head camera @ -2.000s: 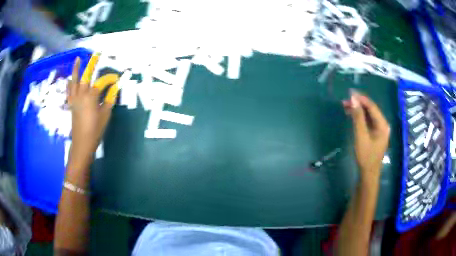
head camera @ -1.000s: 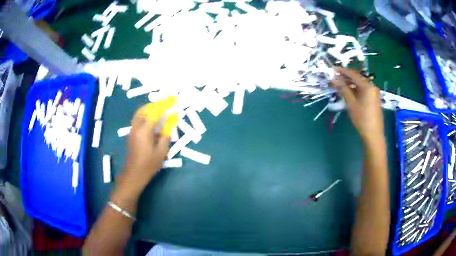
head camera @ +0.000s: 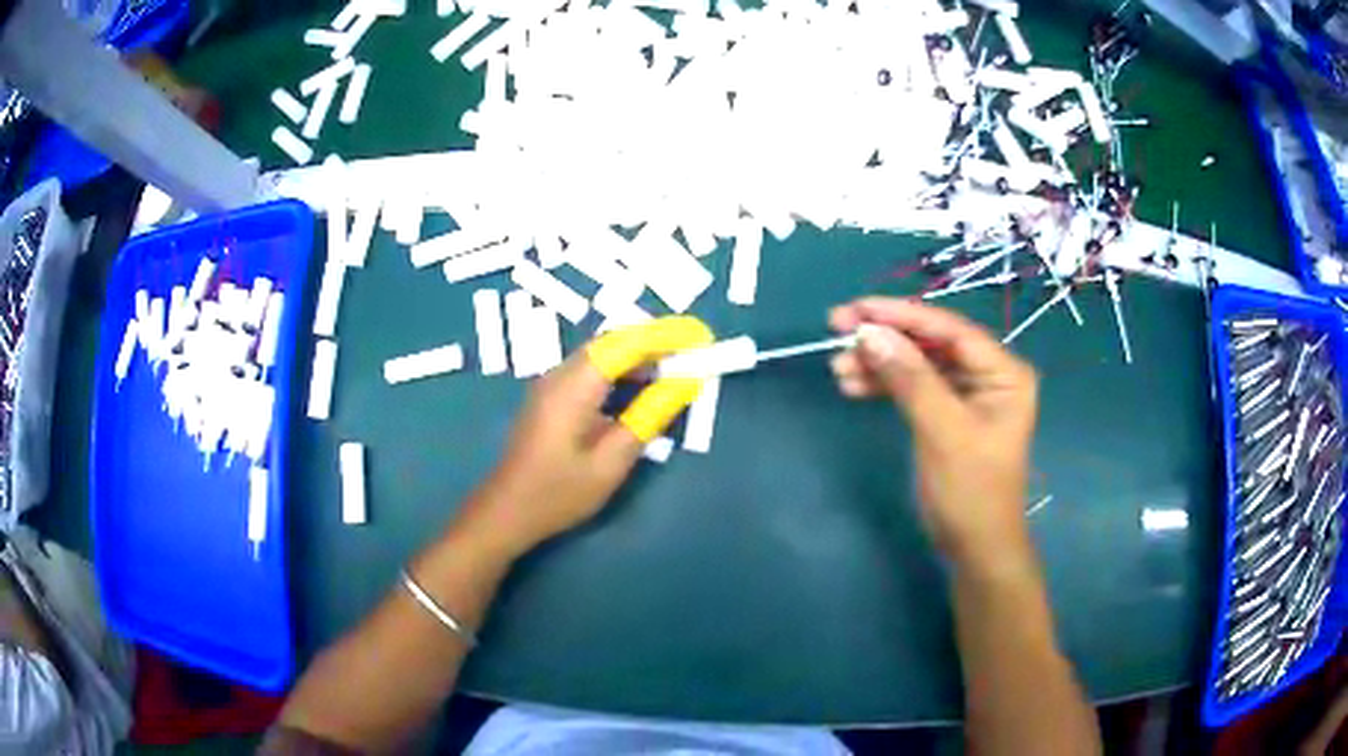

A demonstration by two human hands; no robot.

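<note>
My left hand (head camera: 591,428), with yellow finger cots, holds a white sleeve (head camera: 713,359) between thumb and finger, over the middle of the bench. My right hand (head camera: 946,399), fingers bare, pinches a thin pale stem (head camera: 806,349) by its right end. The stem's left end meets the sleeve's right end; how far it is inside cannot be told. A large bright heap of white sleeves (head camera: 695,133) lies at the back. Loose stems with dark ends and red wires (head camera: 1087,236) lie at the heap's right.
A blue tray (head camera: 200,569) with white pieces stands at left. Another blue tray (head camera: 1224,488), packed with slim silvery pieces, stands at right. Loose sleeves (head camera: 352,483) lie beside the left tray. A pale strip (head camera: 377,180) crosses the green bench (head camera: 828,591).
My left hand has moved right from the loose sleeves and now holds one. My right hand has moved left and nearer me from the stem pile, with a stem. The two hands have come together.
</note>
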